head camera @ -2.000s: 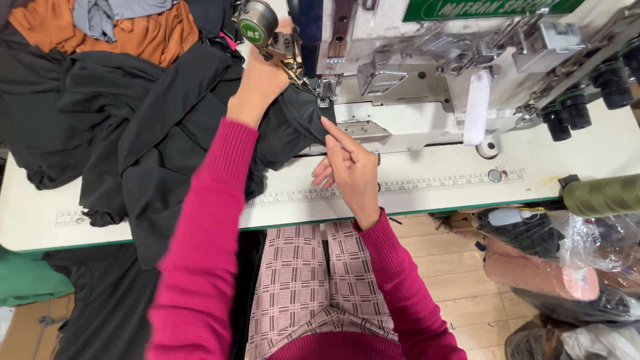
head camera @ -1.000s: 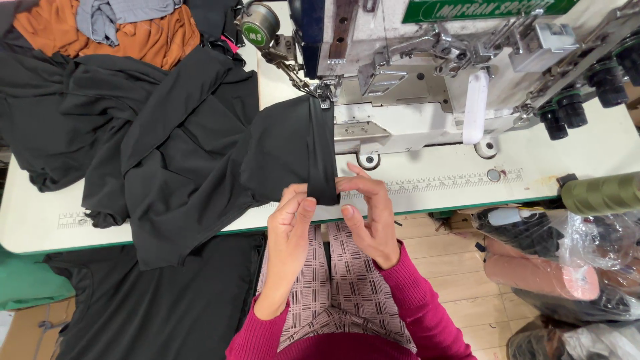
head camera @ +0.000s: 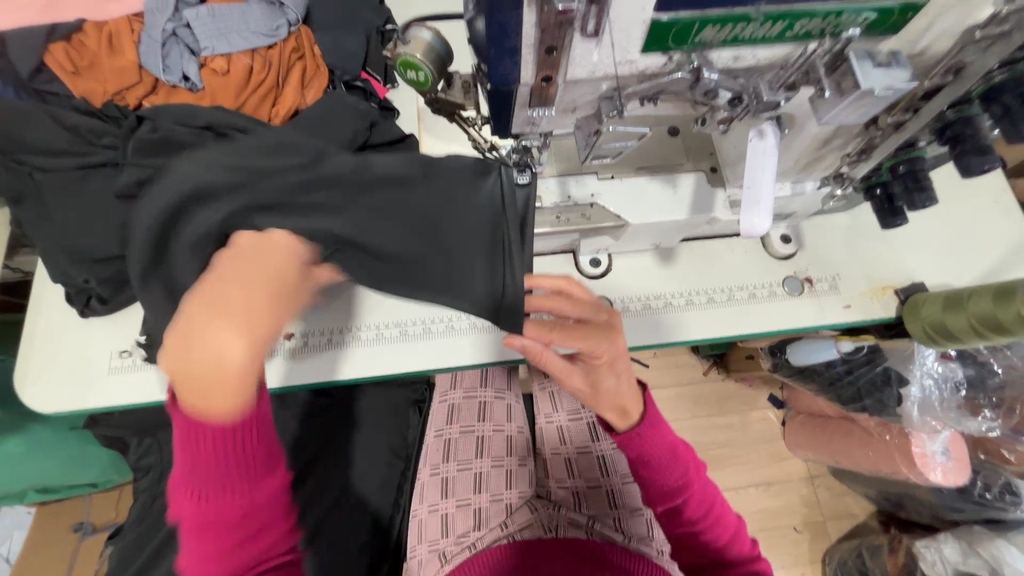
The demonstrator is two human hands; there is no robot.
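A black fabric garment piece (head camera: pixel 384 216) lies across the table, its folded hem under the presser foot (head camera: pixel 523 176) of an industrial sewing machine (head camera: pixel 640 160). My left hand (head camera: pixel 248 296), blurred, is over the garment's left part near its lower edge; whether it grips the cloth is unclear. My right hand (head camera: pixel 572 340) is at the lower corner of the hem, fingers spread a little, thumb and fingertips at the edge of the cloth; the fingertips partly hide behind or against it.
Orange-brown cloth (head camera: pixel 264 72) and grey cloth (head camera: pixel 216 32) lie piled at the back left. A printed ruler (head camera: pixel 384 332) runs along the table's front edge. An olive thread cone (head camera: pixel 968 316) is at the right, above plastic-wrapped rolls (head camera: pixel 872 432).
My left hand has moved left from the hem's lower end onto the garment. My right hand remains near the hem corner. The cloth's left part has shifted and lies more spread out.
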